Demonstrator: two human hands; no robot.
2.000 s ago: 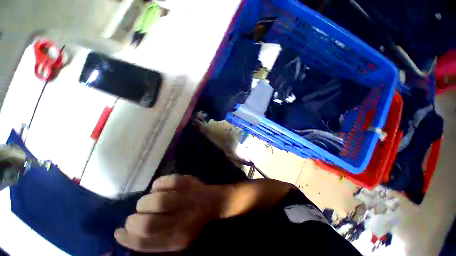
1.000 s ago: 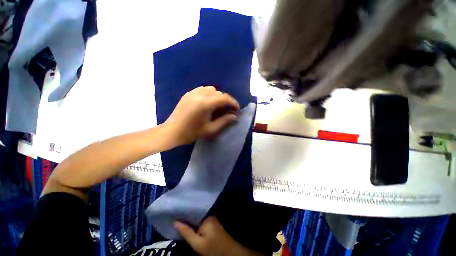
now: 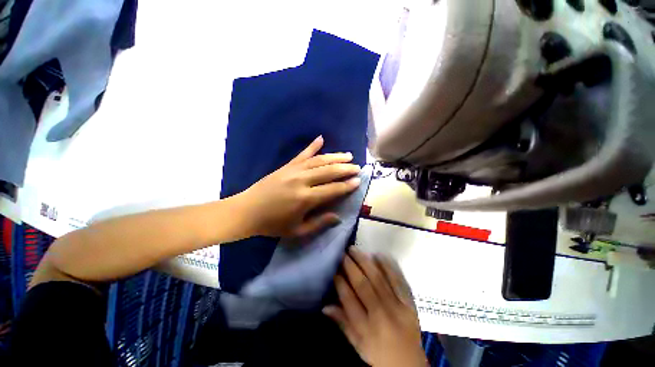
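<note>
A navy cut panel [image 3: 287,115] lies flat on the white table, its right edge beside the sewing machine's needle area [image 3: 431,185]. A pale grey-blue piece [image 3: 309,254] lies on the panel's lower right part, its narrow tip close to the needle area. My left hand [image 3: 309,190] rests palm down with fingers spread across the navy panel and the pale piece. My right hand [image 3: 377,304], slightly blurred, lies at the right edge of the pieces near the table's front, fingers extended. Whether its fingertips pinch the cloth is unclear.
The sewing machine head [image 3: 445,86] fills the upper right. A black phone [image 3: 530,254] lies right of the machine bed. Pale and navy cut pieces [image 3: 68,36] lie at the upper left. Blue lattice baskets [image 3: 151,315] stand below the table's front edge [image 3: 495,315].
The view has swung from the basket side back to the table. Since one second ago, my left hand has flattened onto the cloth, and my right hand has moved right and up along its edge.
</note>
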